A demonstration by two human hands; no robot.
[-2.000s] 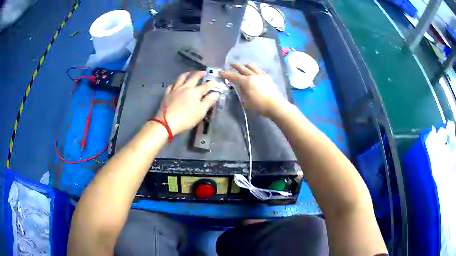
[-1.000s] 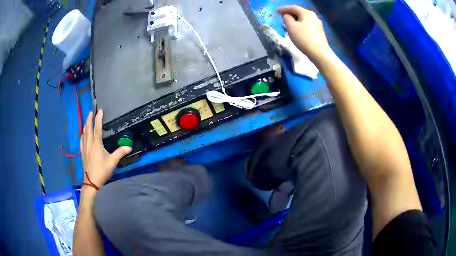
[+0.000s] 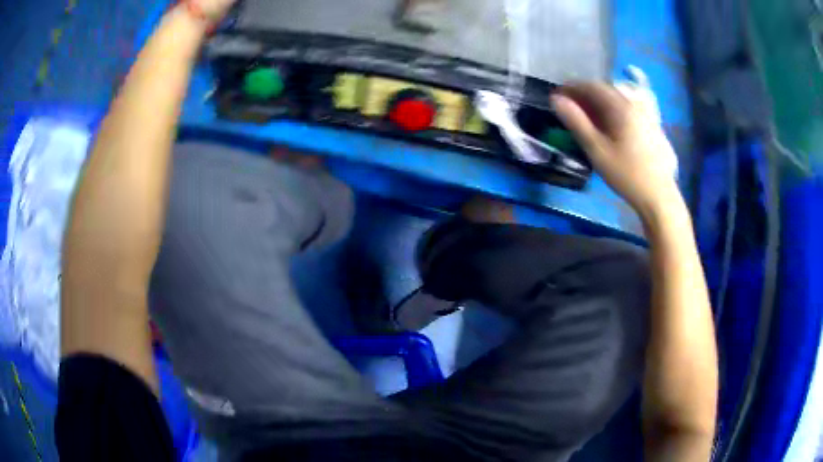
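Note:
The picture is blurred. The machine's grey plate shows at the top, with part of a metal bar. A bundled white cable hangs over the right part of the front panel. My right hand is beside the right green button, fingers apart, with nothing seen in it. My left hand is at the plate's upper left, mostly cut off by the top edge. The corded part's body is out of the picture.
The front panel also has a left green button and a red button. A white glove lies behind my right hand. A blue bin with white contents is at left. My legs are below the bench.
The view has tilted down, so the fixture has left the picture. My right hand has come from the glove's side to the right button. My left hand has moved up from the left button.

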